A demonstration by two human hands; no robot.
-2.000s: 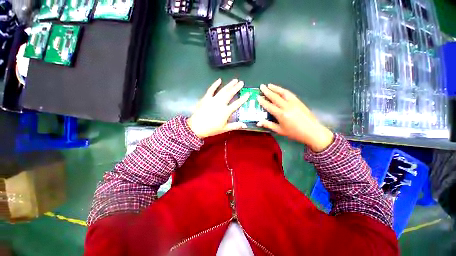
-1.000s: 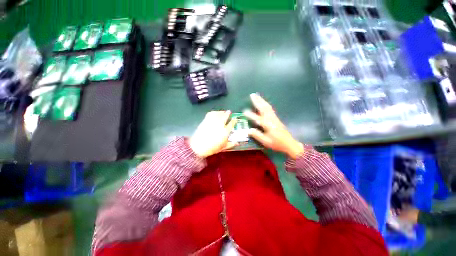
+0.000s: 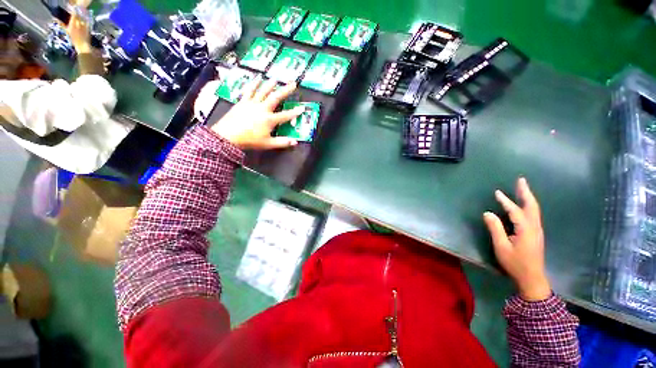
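My left hand (image 3: 260,121) is at the front of the black foam stack (image 3: 277,165), fingers spread. Its thumb and index finger are at opposite edges of a green circuit board (image 3: 305,123) lying at the front right of the board rows. The hand partly covers the boards beside it. More green boards (image 3: 326,72) lie in rows behind. My right hand (image 3: 519,233) is open and empty over the bench's front edge, fingers apart. A black plastic frame (image 3: 434,136) with pale squares lies flat mid-bench between my hands.
More black frames (image 3: 400,85) lie loosely behind. Clear blister trays (image 3: 633,208) stand at the right edge. A pale pocketed tray (image 3: 277,248) is below the bench. At far left are another person's hand (image 3: 79,30), a heap of black and white parts (image 3: 172,57) and a cardboard box (image 3: 108,219).
The view has swung left. My left hand has moved from the bench's front edge to the foam stack, where the front row has gained a board. My right hand has come away, empty.
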